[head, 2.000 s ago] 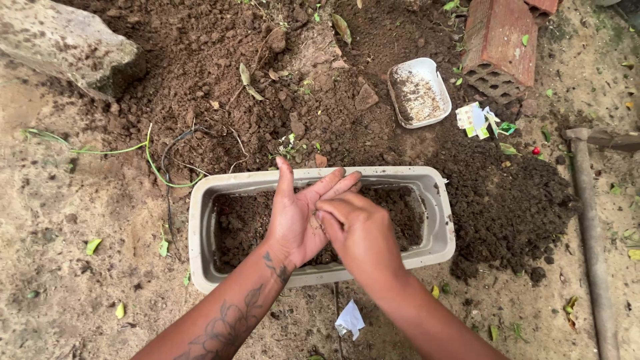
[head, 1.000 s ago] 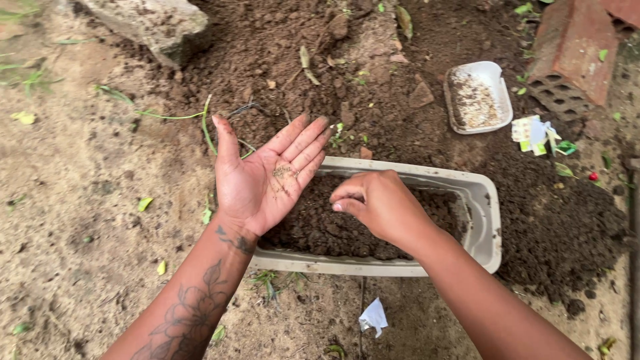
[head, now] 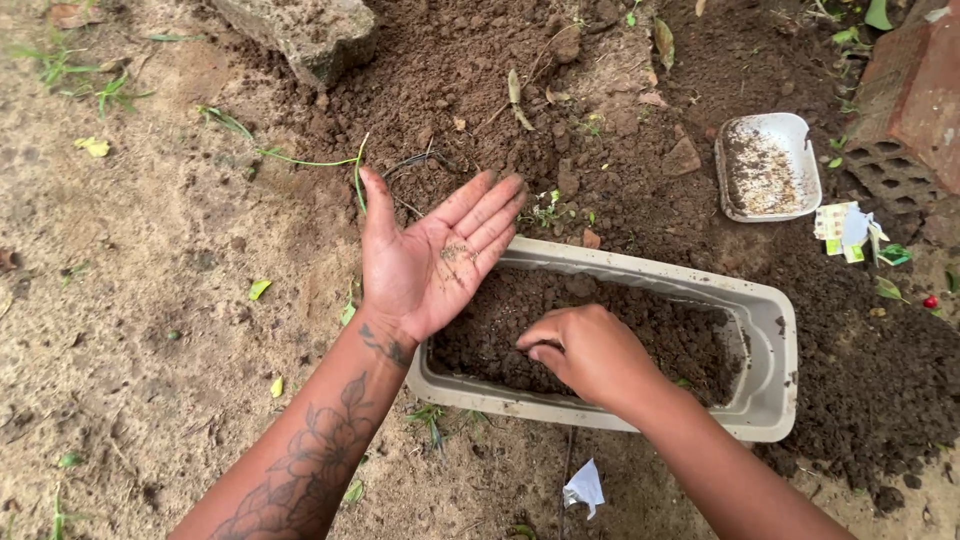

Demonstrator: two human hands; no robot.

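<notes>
My left hand (head: 439, 259) is palm up with the fingers extended, over the left end of a grey plastic planter box (head: 771, 360). Small seeds (head: 454, 255) lie scattered on its palm. Dark crumbly soil (head: 652, 322) fills the lower part of the planter. Just above that soil, near the middle, is my right hand (head: 592, 356), palm down, its thumb and forefinger pinched together. Whether anything is between those fingertips is too small to tell.
A soil-smeared white plastic tray (head: 769, 169) lies at upper right, beside torn packets (head: 851, 231) and a hollow clay brick (head: 900, 112). A concrete chunk (head: 319, 34) stands at upper left. Loose dark soil (head: 877, 375) is heaped right of the planter, and a paper scrap (head: 585, 487) lies below it.
Two seconds ago my right fingers were at my left palm. They have since parted from it to the right and are now over the soil. The view has shifted left.
</notes>
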